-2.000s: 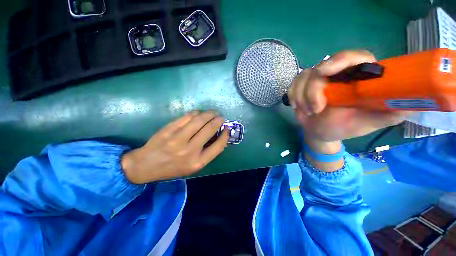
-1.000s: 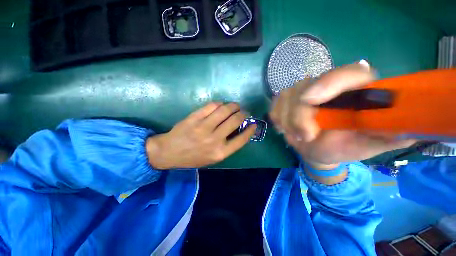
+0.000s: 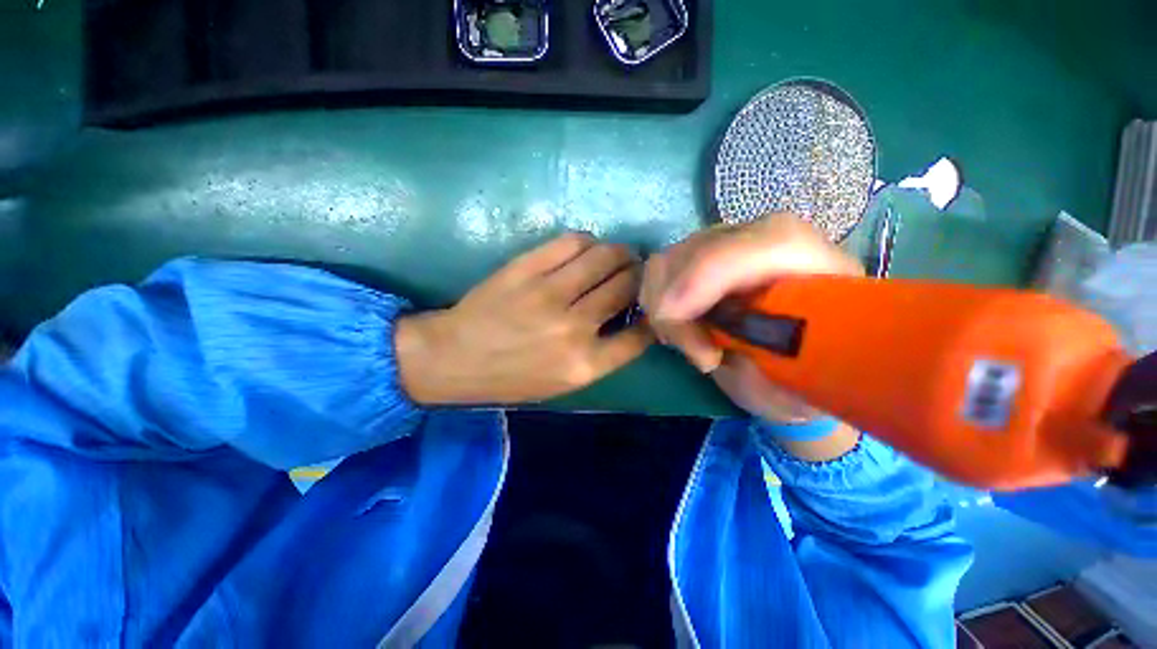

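My right hand (image 3: 730, 298) grips the orange electric screwdriver (image 3: 926, 361), which lies slantwise with its body to the right and its nose hidden at my fingers. My left hand (image 3: 533, 323) rests on the green mat, its fingertips touching or nearly touching my right fingers. Only a small dark bit of the watch case (image 3: 620, 320) shows between the fingertips; the rest is hidden by both hands. The screwdriver bit is not visible. The round screw dish (image 3: 796, 159) sits just beyond my right hand, with screws heaped on its right part.
A black foam tray (image 3: 381, 64) lies at the top left with watch cases (image 3: 504, 28) in its pockets. Tweezers (image 3: 883, 241) lie right of the dish, by a torn white patch (image 3: 936, 183). A paper stack (image 3: 1136, 184) and crumpled clear plastic (image 3: 1123, 285) are at the right edge.
My right hand has brought the screwdriver down and left to my left fingertips, covering the case. The tweezers and torn patch are now uncovered. The view has shifted, so the tray sits higher.
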